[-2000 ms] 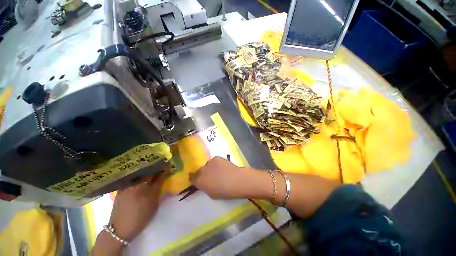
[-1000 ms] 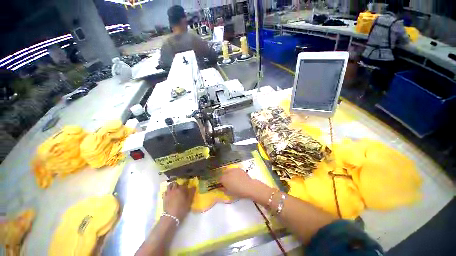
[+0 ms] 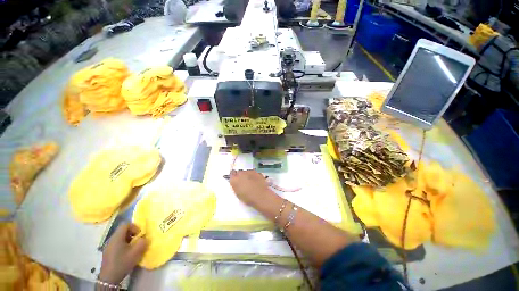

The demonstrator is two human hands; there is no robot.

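My left hand (image 3: 126,250) pinches the lower left edge of a yellow panel (image 3: 185,207) with a small label (image 3: 172,220) in its middle. The panel lies over the metal plate's left part. My right hand (image 3: 248,186) is over the white placement template (image 3: 313,196), left of its centre. Thin dark tips, seemingly the thread snips (image 3: 226,177), stick out left of its fingers; the rest is hidden. The sewing window (image 3: 270,165) shows a dark slot. The pattern sewing machine (image 3: 249,105) stands behind it.
The finished pile (image 3: 116,179) is at left, yellow panel bundles (image 3: 99,88) behind it. The label stack (image 3: 370,148) lies right of the machine on yellow pieces (image 3: 455,204). A tablet (image 3: 429,82) stands behind them. A dark red cord runs beside my right forearm.
The yellow panel moved from under the needle area to the left with my left hand and shows its label. My right hand stays near the template. The view swung left and down.
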